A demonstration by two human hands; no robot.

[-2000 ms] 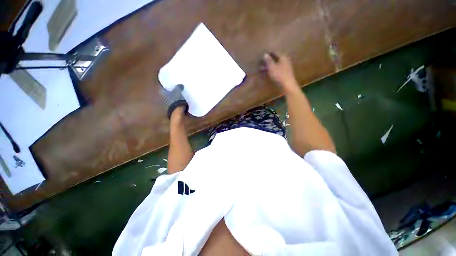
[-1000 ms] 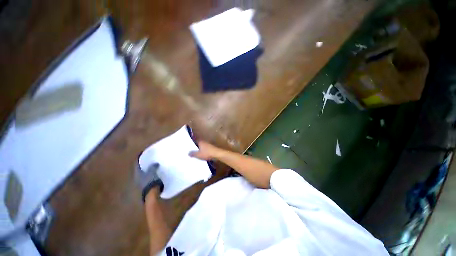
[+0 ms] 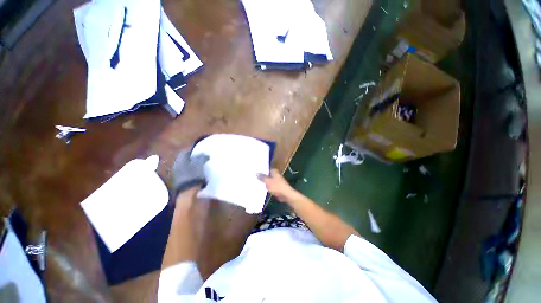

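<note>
A cut bundle (image 3: 234, 168) with a white paper top and dark edges is held between my two hands at the table's near edge. My left hand (image 3: 190, 171), in a grey mesh glove, grips its left side. My bare right hand (image 3: 275, 184) grips its right side, thumb on the paper. Another white-topped piece (image 3: 127, 201) lies to the left, on and beside a dark fabric piece (image 3: 133, 254).
White-topped stacks (image 3: 121, 65) lie at the upper left, another stack (image 3: 287, 32) at the top centre. Offcuts (image 3: 69, 131) lie on the brown table (image 3: 237, 100). An open carton (image 3: 409, 112) stands on the littered green floor at right. The lay's corner (image 3: 21, 266) shows lower left.
The view has swung right along the table, bringing the stacks and carton into sight. Two seconds ago only my left hand held the bundle; my right hand has since taken hold of it.
</note>
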